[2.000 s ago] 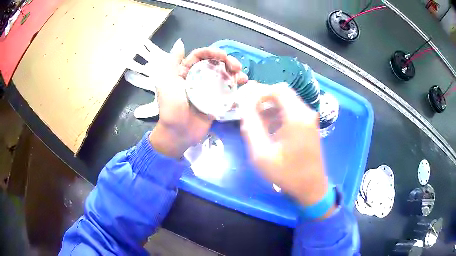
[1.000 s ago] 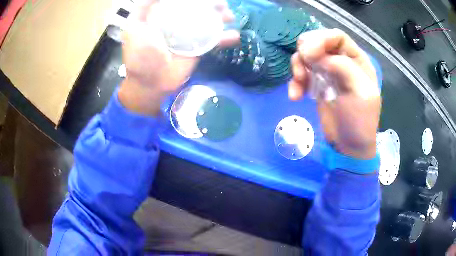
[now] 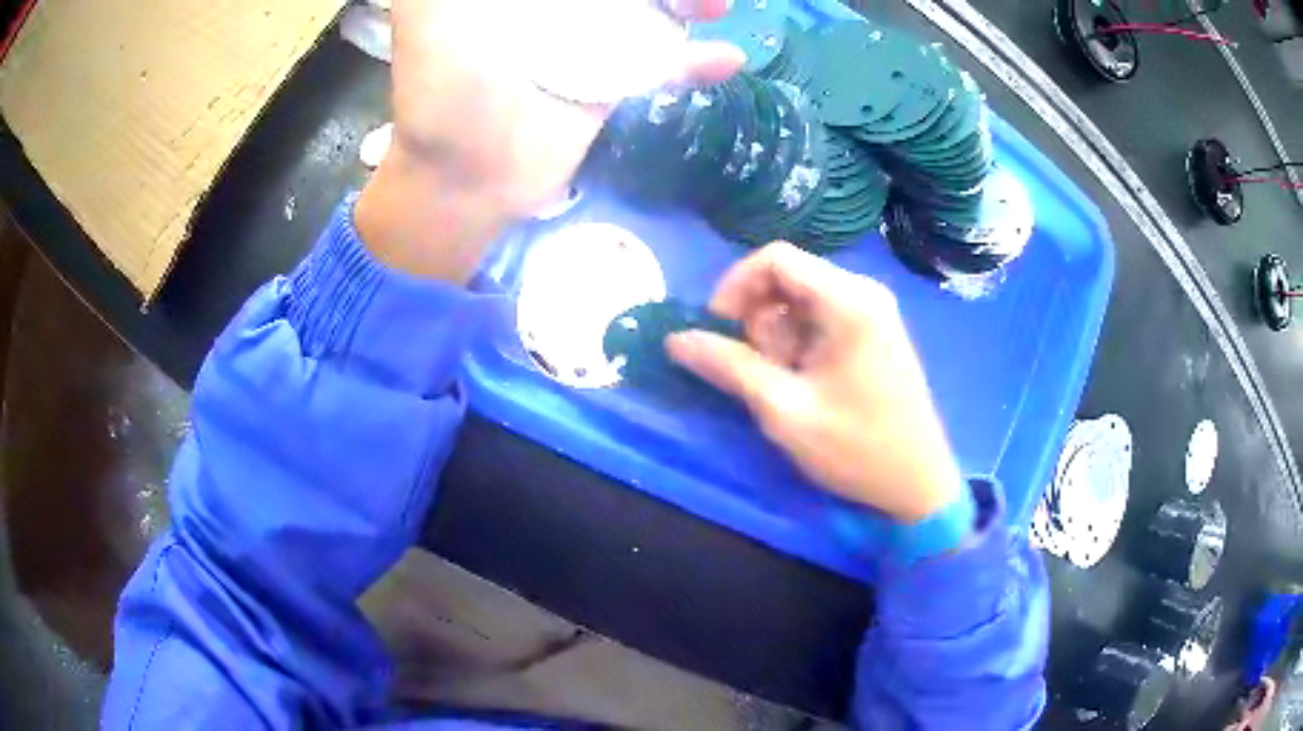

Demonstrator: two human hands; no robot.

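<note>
My left hand point(image 3: 479, 114), cut off by the top edge, holds a bright, overexposed disc point(image 3: 607, 50) above the tray's back left. My right hand point(image 3: 836, 379) is over the blue tray point(image 3: 1000, 364), its thumb and fingers at the edge of a dark green disc point(image 3: 657, 340). That disc overlaps a silver disc point(image 3: 565, 293) lying in the tray; blur hides the exact grip. Overlapping green discs point(image 3: 807, 157) fill the tray's back, with silver-faced discs point(image 3: 1000, 214) at their right end.
Loose silver discs point(image 3: 1089, 493) lie right of the tray, near a small pale disc point(image 3: 1202, 457) and metal cups point(image 3: 1189, 543). Cardboard point(image 3: 143, 129) lies left. Beyond the metal rail point(image 3: 1079, 136) are black round units point(image 3: 1215, 182). Another person's hand point(image 3: 1255, 710) shows bottom right.
My right hand has moved left and down onto the green disc. The silver disc seen at the tray's front middle no longer shows. My left hand still holds its disc, higher in view.
</note>
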